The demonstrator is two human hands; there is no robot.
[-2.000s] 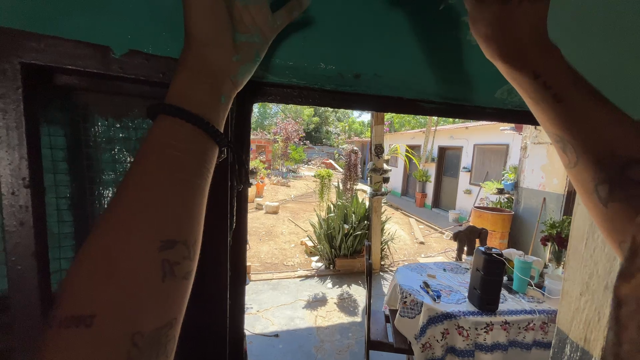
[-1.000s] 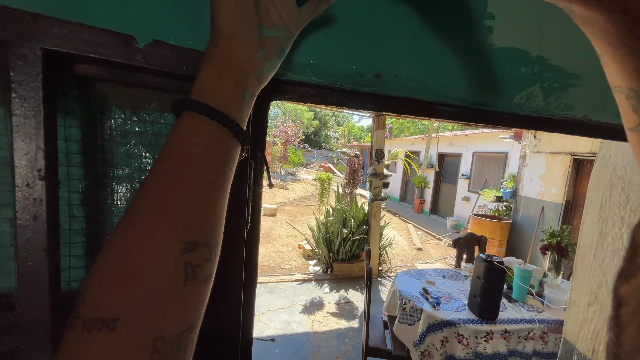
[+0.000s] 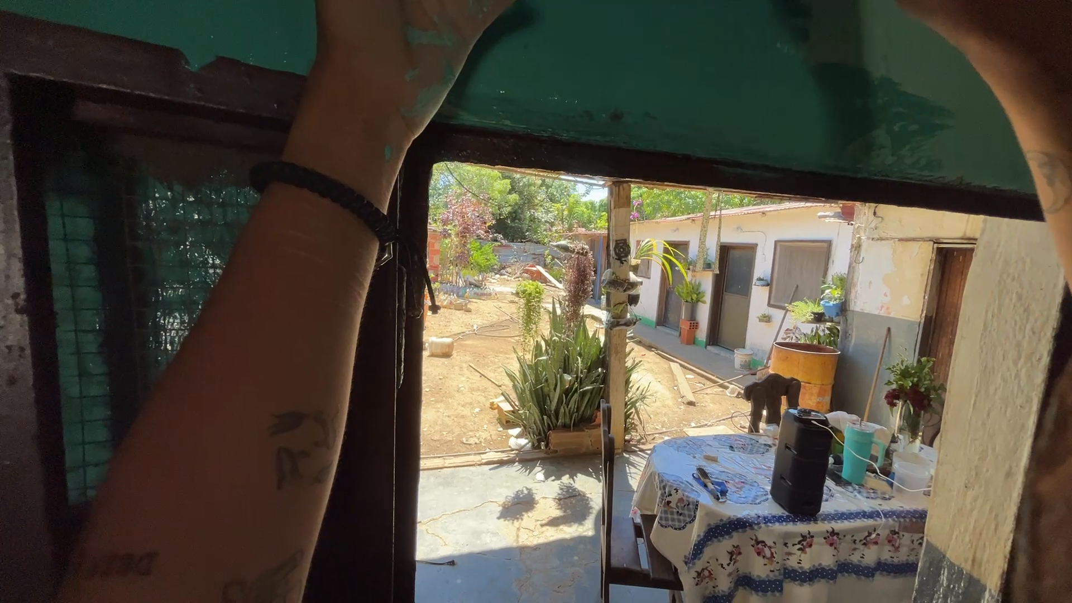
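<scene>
My left hand [image 3: 419,42], with green paint smears on its palm side and a black braided bracelet on its wrist, is raised against the green-painted wall [image 3: 653,92] above the doorway. Its fingers run out of the top of the view. Only the wrist side of my right hand [image 3: 946,17] shows at the top right corner; its fingers are out of sight. The wall has darker, wet-looking green patches near the right side. Below runs the dark door frame [image 3: 720,172]. What either hand holds is hidden.
A dark window frame with mesh [image 3: 151,318] is at left. Beyond the doorway stand a cloth-covered table [image 3: 754,544] with a black speaker [image 3: 801,461] and turquoise tumbler [image 3: 856,452], a wooden chair [image 3: 624,553], a post [image 3: 617,360] and potted plants. A rough pillar [image 3: 988,385] stands right.
Two seconds ago more of my right hand showed at the top; it has moved mostly out of view. My left hand stays raised by the green wall. The view has shifted slightly.
</scene>
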